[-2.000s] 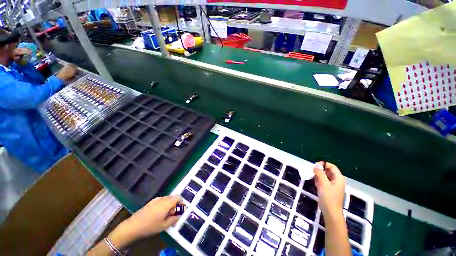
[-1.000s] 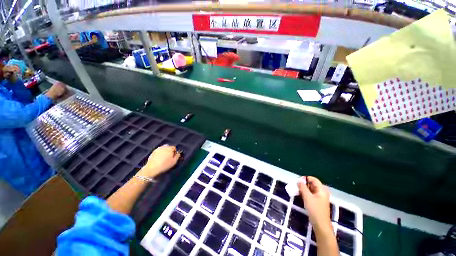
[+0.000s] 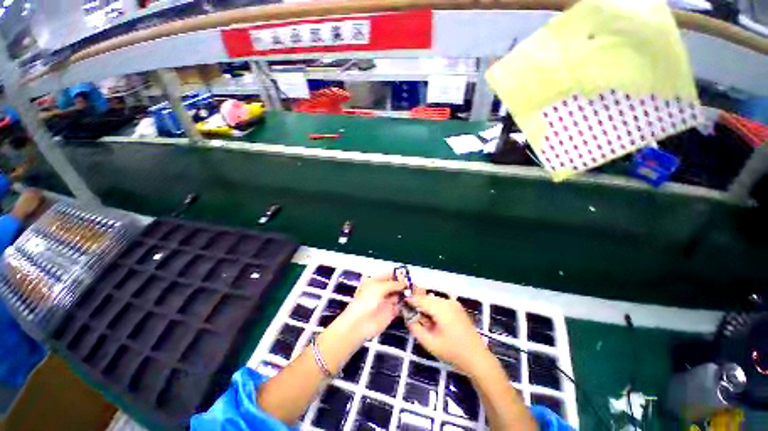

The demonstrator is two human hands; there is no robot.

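My left hand (image 3: pixel 378 305) and my right hand (image 3: pixel 441 327) meet over the upper middle of the white blister tray (image 3: pixel 569 370). My left hand holds a small black electronic unit (image 3: pixel 402 276) upright in its fingertips. My right fingertips are closed at the unit's lower end, on a small greyish piece that is too blurred to name. Black glossy parts (image 3: pixel 384 370) fill the tray's pockets. A thin band is on my left wrist.
A black foam tray (image 3: pixel 160 307) lies left, a clear blister tray (image 3: pixel 63 252) beyond it, near another person's hand (image 3: pixel 28 203). Small units (image 3: pixel 345 232) lie on the green conveyor belt (image 3: pixel 438 227). A yellow-backed sticker sheet (image 3: pixel 602 93) hangs at upper right.
My left hand has left the black foam tray with a unit and come to my right hand over the white tray. The view has turned right. The white piece in my right fingers shows less.
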